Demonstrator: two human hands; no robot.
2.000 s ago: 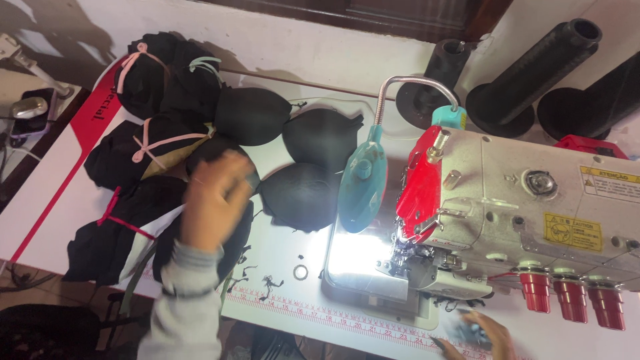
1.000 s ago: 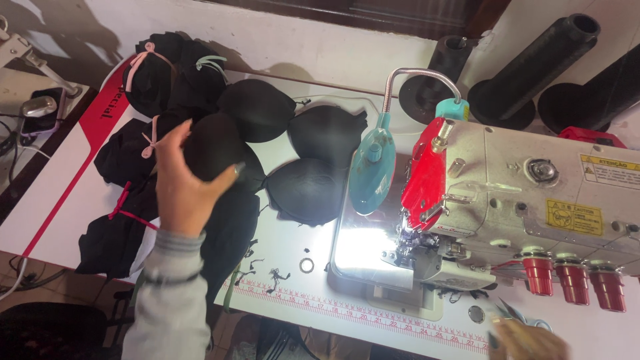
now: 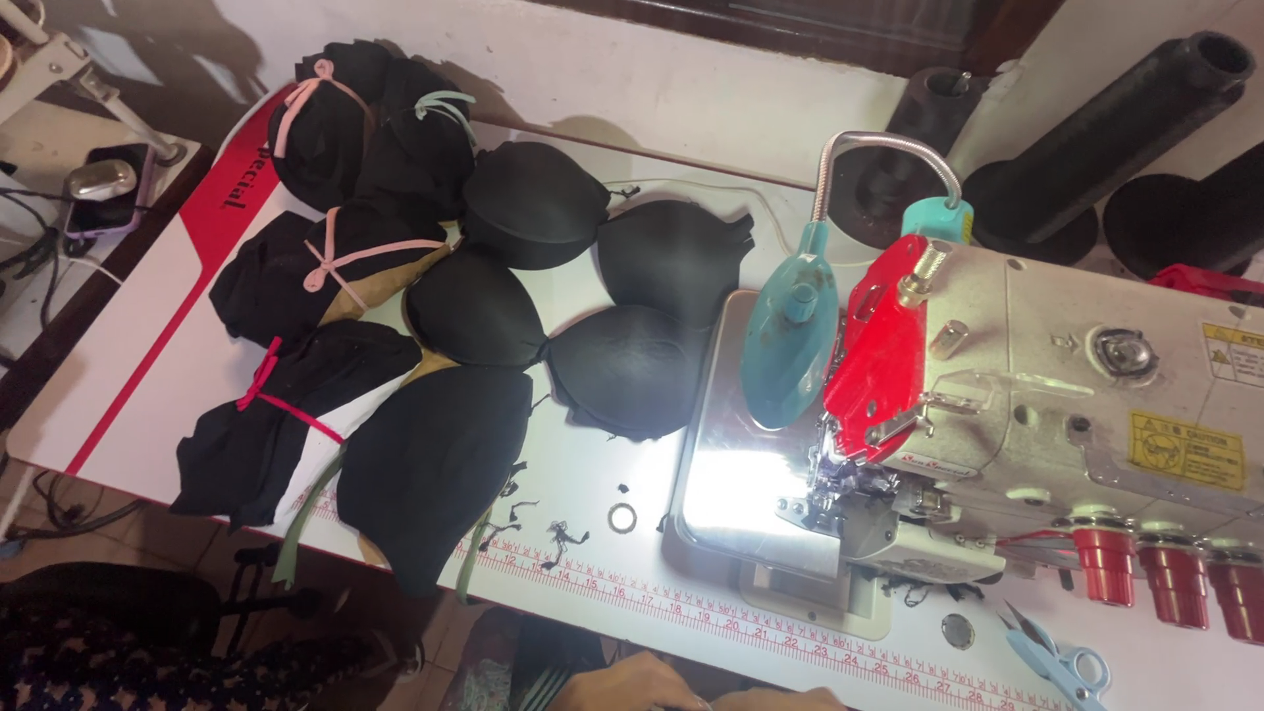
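At the bottom edge, my left hand (image 3: 627, 686) and my right hand (image 3: 780, 700) show only in part, side by side below the table edge. Their fingers are cut off by the frame, so what they hold is hidden. Above them on the table lie several black bra cups (image 3: 627, 365), some joined at their tips. To the left are bundles of black fabric (image 3: 286, 262), tied with pink, mint and magenta strips. The overlock sewing machine (image 3: 1027, 355) stands at the right, its plate lit. Light blue scissors (image 3: 1062, 662) lie near the front edge at the right.
A teal lamp (image 3: 790, 336) on a bent metal neck hangs over the metal plate. Black thread cones (image 3: 1096, 148) stand behind the machine. Thread scraps (image 3: 563, 538) and a ring (image 3: 621, 517) lie near the printed ruler (image 3: 731, 622). A phone (image 3: 109, 193) is at the far left.
My left hand has left the black cups and drawn back to the bottom edge. My right hand has moved left, away from the scissors, which now lie in full view.
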